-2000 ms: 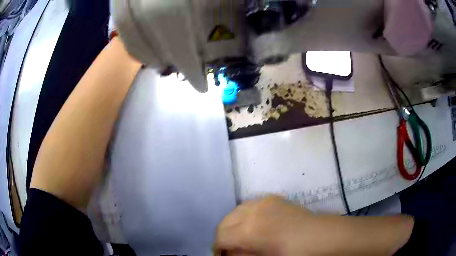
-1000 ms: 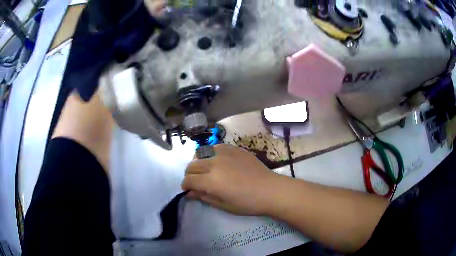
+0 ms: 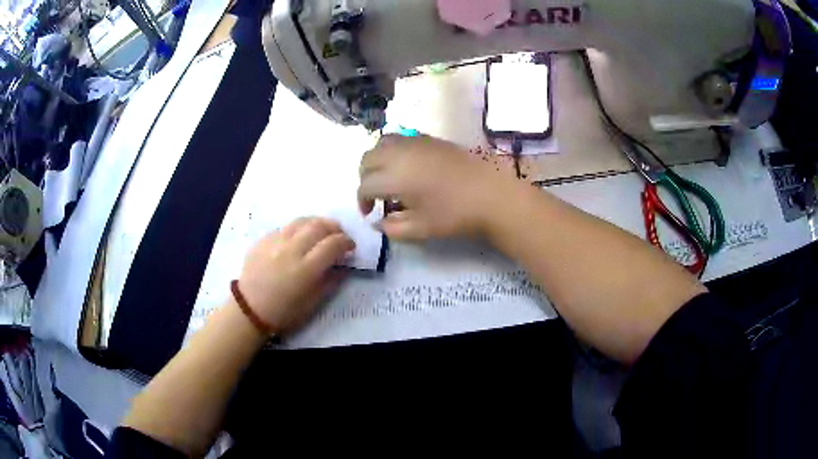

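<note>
A pale fabric piece (image 3: 361, 235) with a dark edge lies on the white table below the needle area (image 3: 369, 109) of the sewing machine. My left hand (image 3: 300, 269), with a reddish band at the wrist, lies with its fingers on the left part of the piece. My right hand (image 3: 426, 188) is at the piece's right edge, just in front of the needle area, fingers bent, with a small pale bit at the fingertips. Whether it grips the fabric cannot be told. A small blue object (image 3: 408, 133) shows behind my right hand.
A smartphone (image 3: 517, 100) with a white screen and cable lies right of the needle. Scissors with red and green handles (image 3: 683, 215) lie at the right. Long black and pale panels (image 3: 184, 193) lie at the left. A pink pad (image 3: 475, 12) is on the machine arm.
The view has moved back, showing more table. My left hand has come from behind the machine head to the front, onto the fabric. My right hand stays near the needle. The large pale panel is no longer spread in front.
</note>
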